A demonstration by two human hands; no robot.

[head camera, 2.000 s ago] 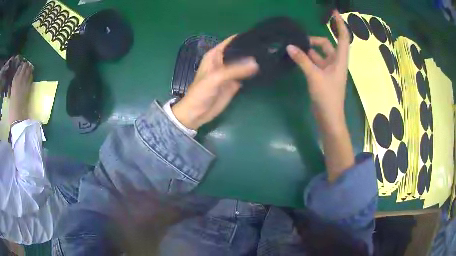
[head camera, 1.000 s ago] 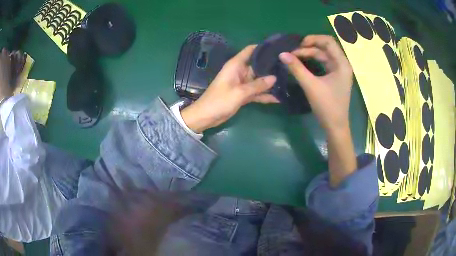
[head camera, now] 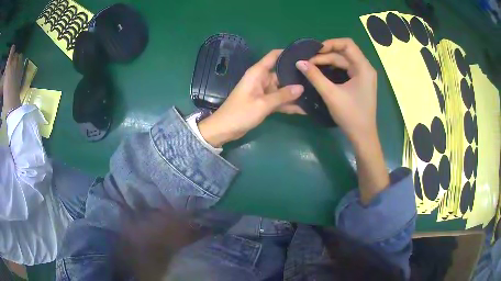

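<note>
My left hand grips a dark housing above the bench, fingers around its left side. A black oval pad lies on or against the upper left part of the housing. My right hand pinches the pad's right side between thumb and fingers. Whether the pad is fully stuck down cannot be told. Another dark housing, with a small slot, lies on the bench just left of my hands.
The green bench holds yellow pad sheets with black ovals at right. Several dark housings and a sheet of black arcs lie at left. A neighbour's white sleeve is at far left. A cardboard box is below right.
The held housing has turned and moved slightly right and down, uncovering the housing on the bench. My right hand came down from the upper right and now holds the pad against the held housing.
</note>
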